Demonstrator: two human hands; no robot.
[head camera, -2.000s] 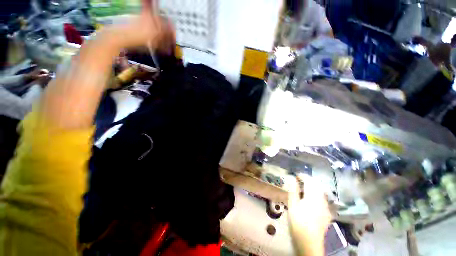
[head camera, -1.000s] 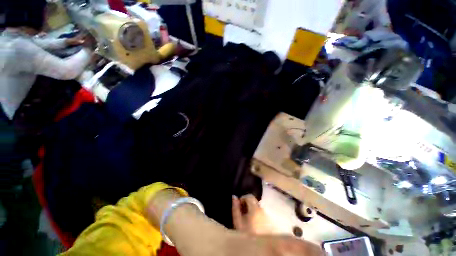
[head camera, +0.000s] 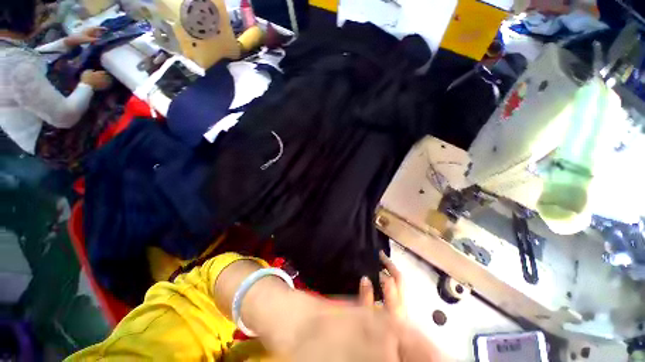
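Note:
A large black garment heap (head camera: 318, 141) lies left of the coverstitch machine (head camera: 523, 141), with a thin white thread curl on it. My left hand (head camera: 339, 331) is blurred at the bottom centre, below a yellow sleeve and a white bangle. It overlaps my right hand (head camera: 396, 300), whose fingers are spread at the lower right edge of the black cloth. Whether they grip the cloth is unclear. The left fingers cannot be made out. The machine bed (head camera: 424, 173) has a black slotted attachment (head camera: 525, 247) and no cloth under the needle area (head camera: 460, 201).
A smartphone (head camera: 510, 348) lies at the machine's front right. A red tub (head camera: 88, 261) with navy cloth (head camera: 141, 191) is at left. A tan sewing machine (head camera: 205, 32) and another person (head camera: 42, 88) are at upper left. A post with a yellow band (head camera: 472, 28) stands behind.
My left arm came down from the upper left to the bottom centre. My right hand left the machine bed for the cloth's edge. The view has shifted.

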